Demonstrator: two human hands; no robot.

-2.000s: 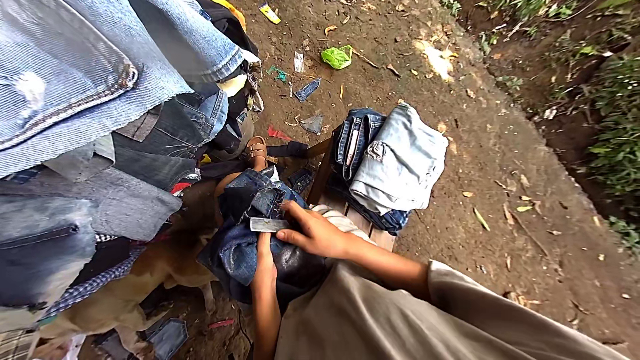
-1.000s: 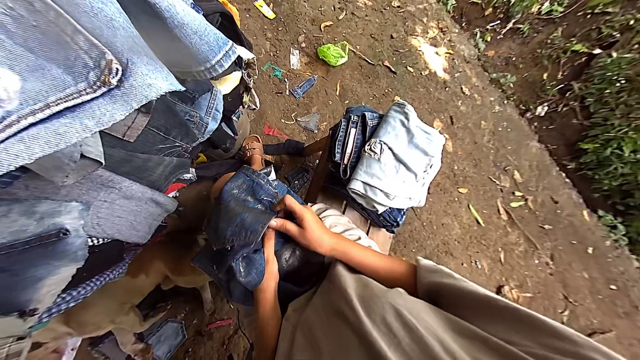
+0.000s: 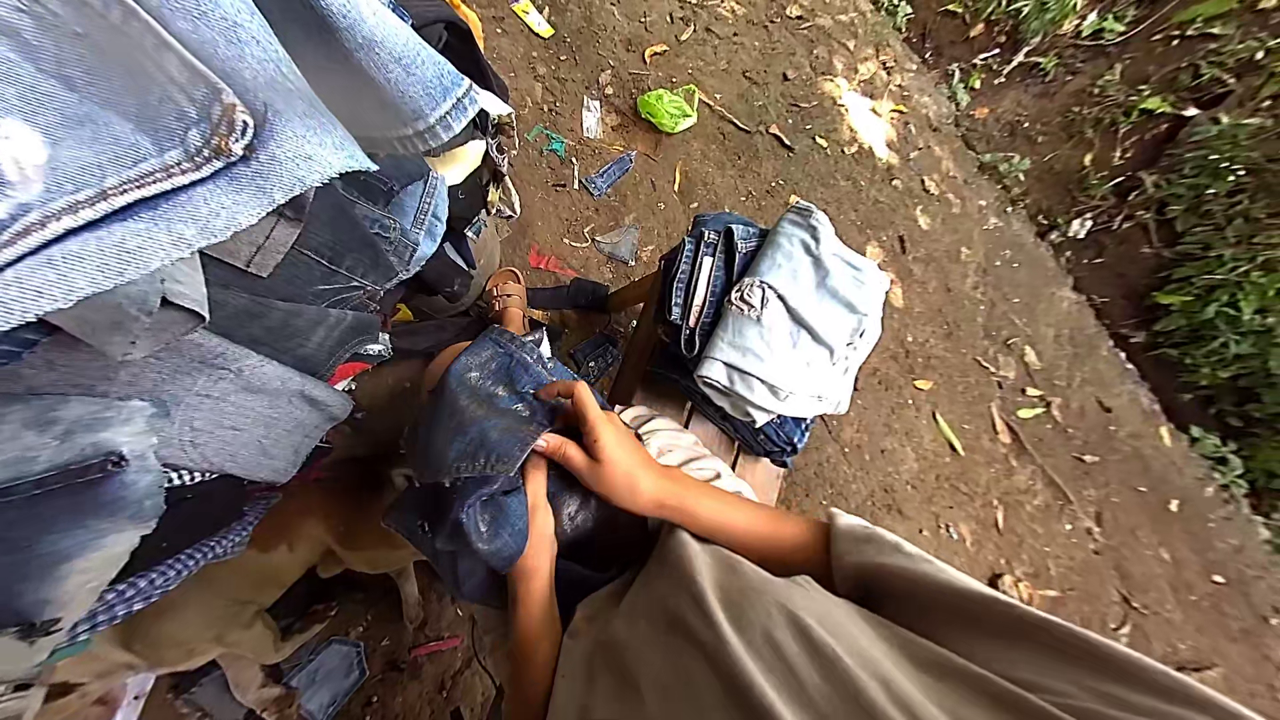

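Observation:
A dark blue denim garment [image 3: 480, 405] lies bunched over my lap. My right hand [image 3: 600, 450] pinches its fabric between thumb and fingers. Close beside it, my left hand [image 3: 537, 490] is mostly under a denim fold, with the thumb side showing at the fold's edge; its fingers are hidden. Right of my hands, a folded light blue pair of jeans [image 3: 795, 320] and folded dark jeans [image 3: 712, 280] are stacked on a wooden bench [image 3: 760, 478].
At left is a large heap of denim pieces [image 3: 150, 400], with a tan dog [image 3: 250, 590] below it. A sandalled foot [image 3: 507, 295] rests beyond the garment. A green plastic bag [image 3: 668, 108] and denim scraps lie on the dirt ground [image 3: 960, 480].
Two seconds ago a small grey rectangular piece showed at my fingers; it is out of sight now. A denim flap is spread over the place beside my hands.

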